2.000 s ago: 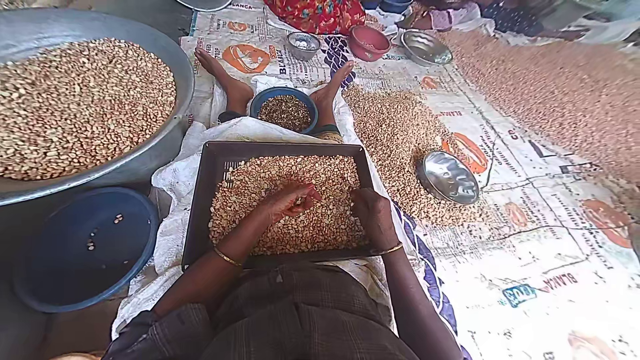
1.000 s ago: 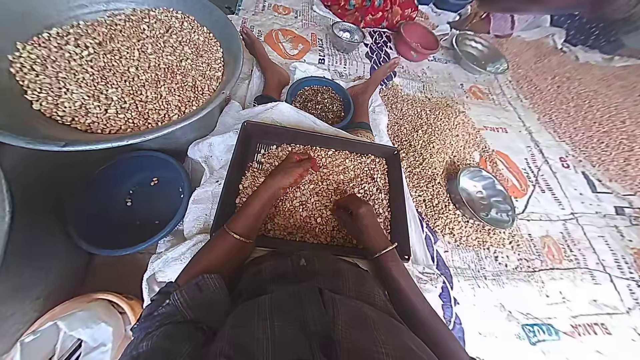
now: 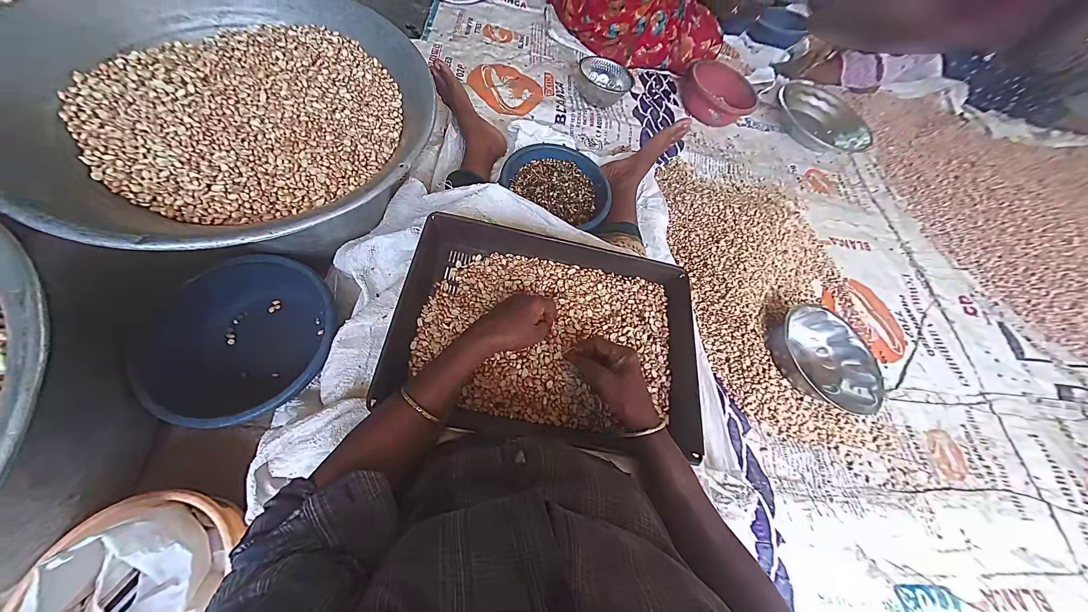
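Note:
A dark rectangular tray [image 3: 690, 374] rests on my lap, with a layer of pale and reddish split nuts or kernels [image 3: 510, 387] in it. My left hand [image 3: 520, 323] is over the middle of the kernels, its fingers curled; whether it holds any is hidden. Just to its right, my right hand [image 3: 608, 370] is low over the kernels, thumb and fingertips bent together; what is between them is too small to tell. A blue bowl [image 3: 605, 191] of darker bits stands between my feet, beyond the tray.
A wide metal basin [image 3: 408, 183] of kernels stands at upper left, above a blue basin [image 3: 221, 340] with a few pieces. Loose kernels [image 3: 731, 246] lie on printed sacking at right, beside a steel bowl [image 3: 833, 357]. A red bowl [image 3: 718, 93] and other people are at the far side.
The view has swung left. My right hand has moved from the tray's right side in toward my left hand. My left hand has stayed over the kernels.

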